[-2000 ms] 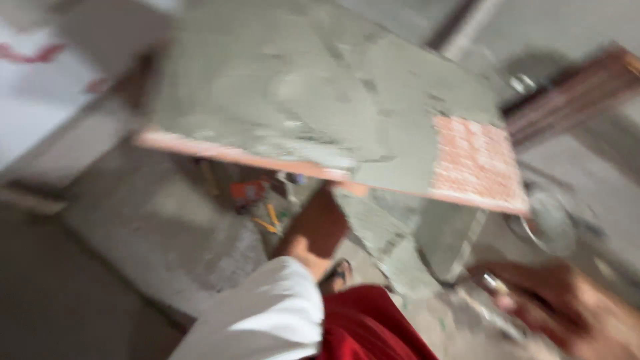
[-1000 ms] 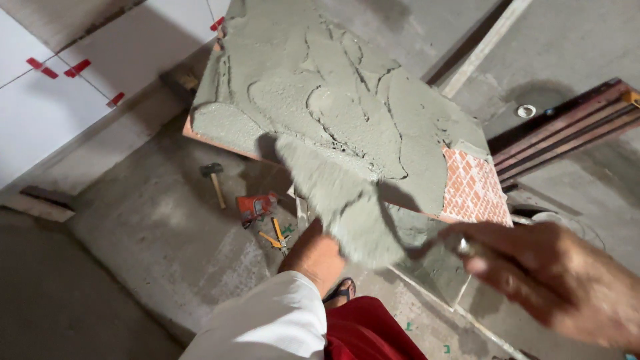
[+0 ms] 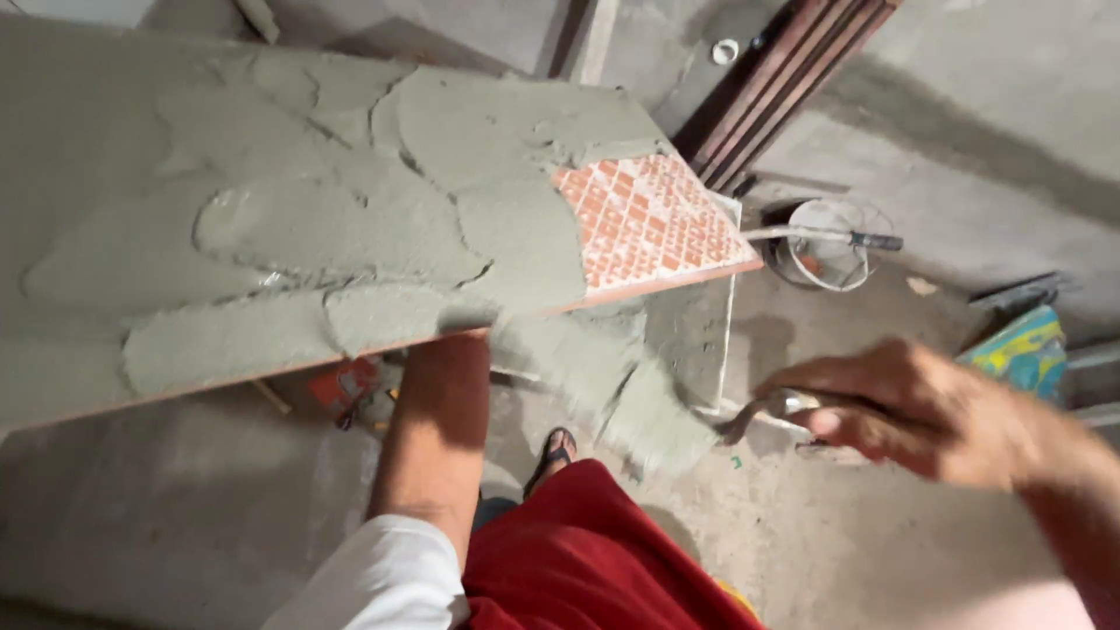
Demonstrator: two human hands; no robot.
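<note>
A large tile fills the upper left, its ribbed orange back mostly coated in grey mortar. Only the right corner shows bare. My left forearm reaches beneath the tile's near edge, and the tile hides the left hand, so its grip cannot be seen. In my right hand is the handle of a trowel. Mortar covers the trowel's blade, which is blurred and lies at the tile's near edge, right of the left forearm.
Stacked reddish metal bars lie beyond the tile's right corner. A bucket with a handled tool over it stands at the right, near a blue and yellow bag. A red object lies on the floor below the tile. A sandalled foot shows below.
One second ago the trowel was over the tile's near edge, left of where it is now. The right hand still holds it. The view has shifted strongly to the right.
</note>
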